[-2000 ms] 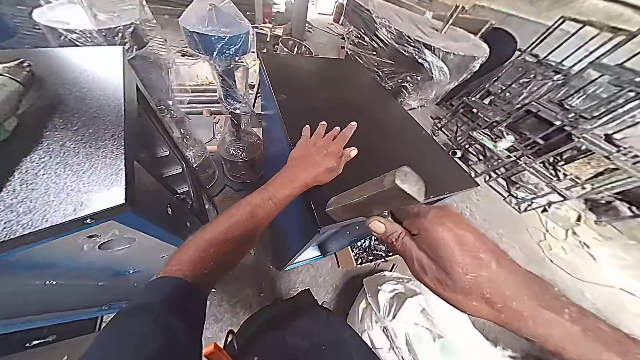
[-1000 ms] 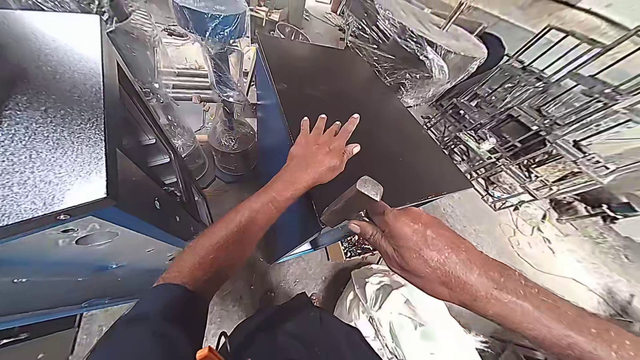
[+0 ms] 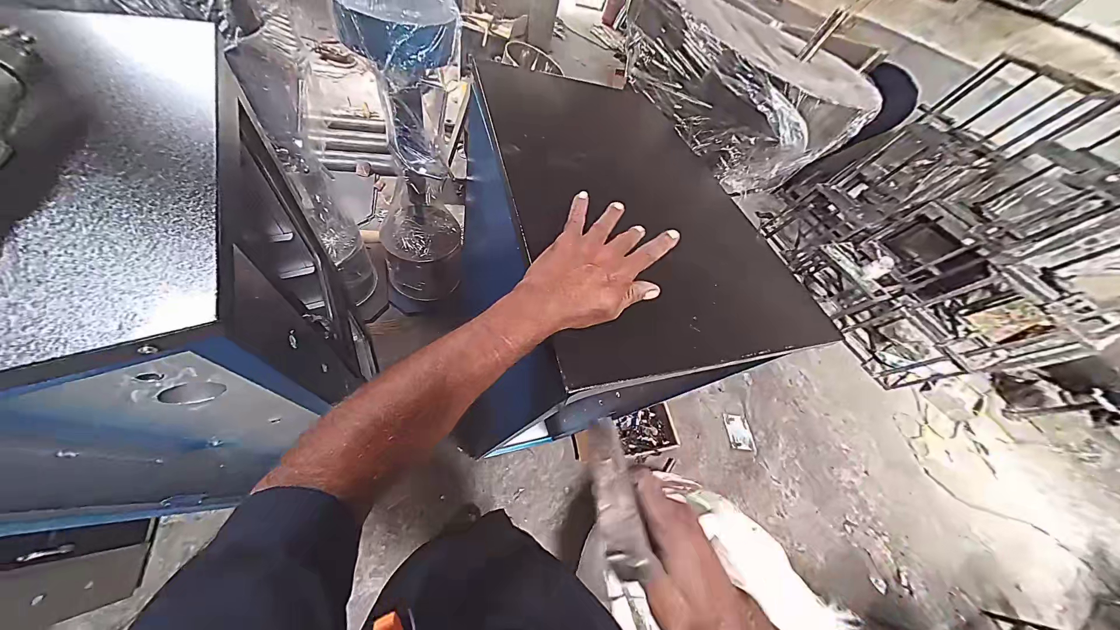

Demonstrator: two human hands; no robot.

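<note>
My left hand [image 3: 599, 262] lies with fingers spread on the flat dark top panel [image 3: 665, 166] of a blue metal cabinet [image 3: 503, 289]. Below the near edge of that panel, my right hand [image 3: 691, 551] is closed around a hammer [image 3: 612, 490]; both are blurred. The hammer head seems close to the cabinet's near lower edge, but whether they touch cannot be told. Part of the hammer's handle shows below the hand.
Another blue and black metal cabinet [image 3: 105, 192] stands at the left. Plastic-wrapped stands [image 3: 424, 236] rise between the cabinets. Metal frames [image 3: 945, 236] are stacked at the right. A box of small parts [image 3: 647, 430] and a white sack [image 3: 761, 560] lie on the floor.
My right hand has moved down with the hammer, from beside the panel's near corner to below its edge. My left hand stays spread on the panel.
</note>
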